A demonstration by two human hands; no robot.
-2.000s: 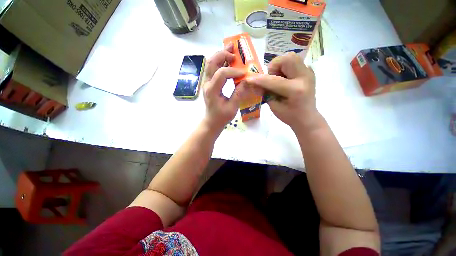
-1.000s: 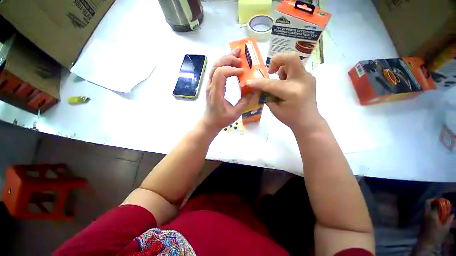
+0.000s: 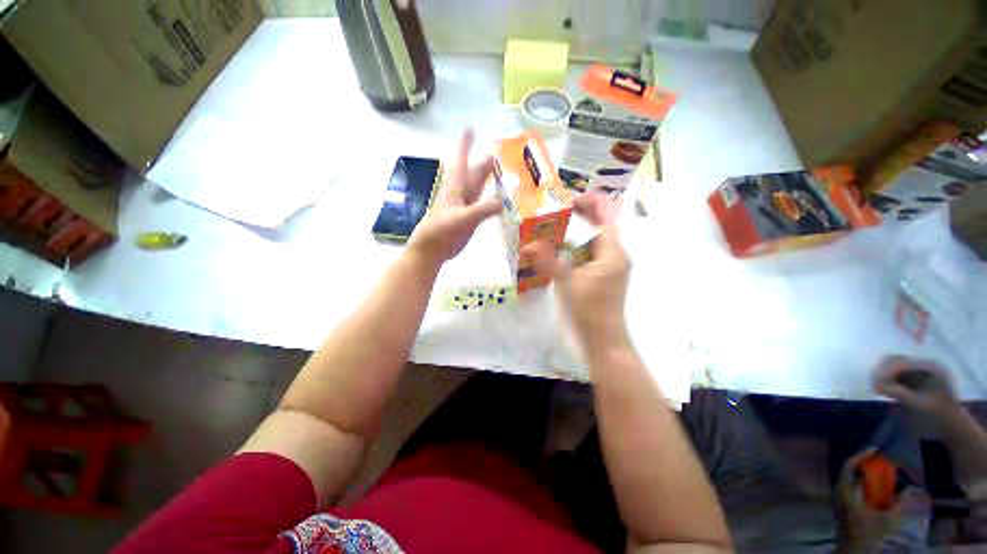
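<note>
An orange retail box (image 3: 531, 211) stands at the middle of the white table, its orange top towards me. My left hand (image 3: 456, 211) is at its left side with the fingers spread; the thumb reaches the box edge. My right hand (image 3: 590, 265) is blurred at the box's right side, its fingers against the box. A small dark thing shows between the right fingers, too blurred to name. A pale patch with rows of small dark dots (image 3: 476, 298) lies left of the box near the table edge. Another retail box (image 3: 613, 139) stands just behind.
A phone (image 3: 407, 198), white paper (image 3: 244, 195) and a yellow-green item (image 3: 161, 240) lie left. A steel kettle (image 3: 386, 54), tape roll (image 3: 547, 107) and yellow pad (image 3: 536, 67) are behind. A boxed product (image 3: 791, 209) lies right. Another person's hands (image 3: 879, 479) hold something orange-red.
My left fingers have opened away from the box, and the box now stands more upright. My right hand has moved down its right side. The dotted patch is uncovered. The neighbour's hands have come into view.
</note>
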